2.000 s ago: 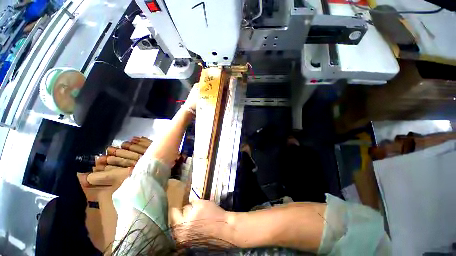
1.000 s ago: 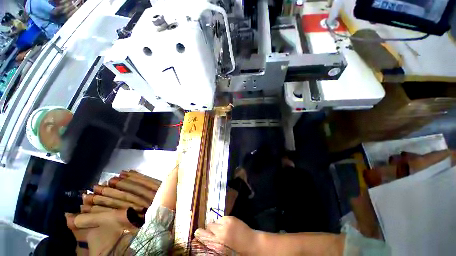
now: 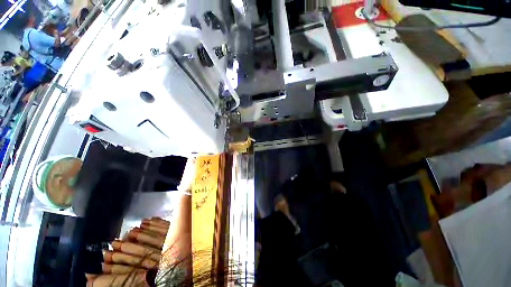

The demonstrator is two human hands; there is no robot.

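The yellow template bar (image 3: pixel 206 224) with black handwriting runs from the machine head down to the bottom edge. A dark brown strip (image 3: pixel 223 213) lies along its right side, next to a bright metal rail (image 3: pixel 242 224). My left forearm (image 3: pixel 178 230) lies along the bar's left side. Only a pale, blurred part of my left hand (image 3: pixel 187 182) shows near the bar's upper end; its fingers are hidden. My right hand is out of the picture; only a bit of pale sleeve shows at the bottom right edge.
The white machine head (image 3: pixel 151 106) stands above the bar, with a grey metal arm (image 3: pixel 353 78) to its right. Rolled brown pieces (image 3: pixel 134 252) lie at lower left by a round roll (image 3: pixel 59 182). White sheets (image 3: pixel 482 241) lie at right. A person (image 3: pixel 42 45) is at far upper left.
The view has swung, and the machine head now looks turned and further left. My right hand has gone from the bar's lower end and out of the picture.
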